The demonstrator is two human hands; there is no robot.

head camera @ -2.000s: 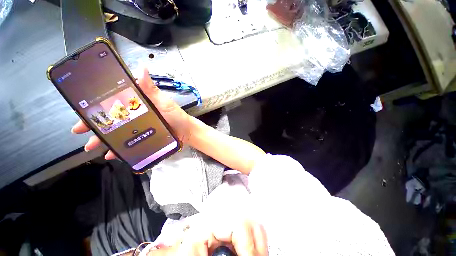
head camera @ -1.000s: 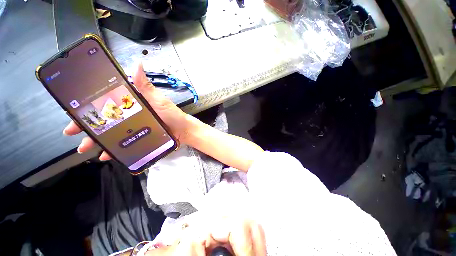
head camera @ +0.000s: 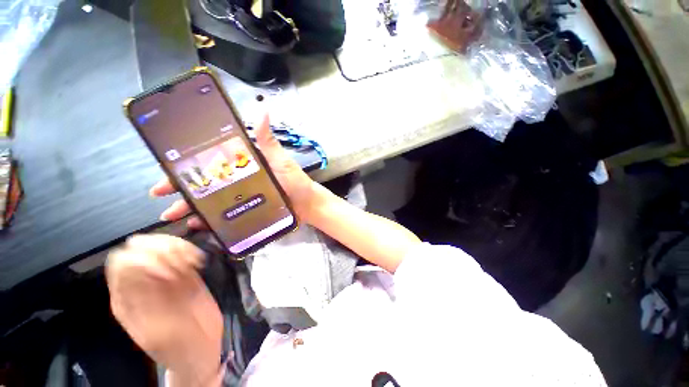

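The smartphone (head camera: 215,170), lit with a pink picture on its brownish screen, lies in my right hand (head camera: 283,170). My thumb is along its right edge and my fingertips show past its left edge. My left hand (head camera: 162,291) is raised at lower left, just below the phone and apart from it. It is motion-blurred with its fingers seemingly curled; whether it holds anything is not clear. A small dark rounded object (head camera: 384,379) shows against my pale clothing at the bottom edge.
Behind the phone are a dark wood-grain table (head camera: 83,128), a black bag (head camera: 249,45) and a blue cord (head camera: 310,143). Right of them are a cream machine bed (head camera: 393,113), a crinkled clear plastic bag (head camera: 514,91) and a white tray (head camera: 600,72). Grey-white cloth (head camera: 291,276) lies over the lap.
My left hand has left the dark object at the bottom centre and moved up and left towards the phone. The phone and table sit further right in view; my right hand still holds the phone.
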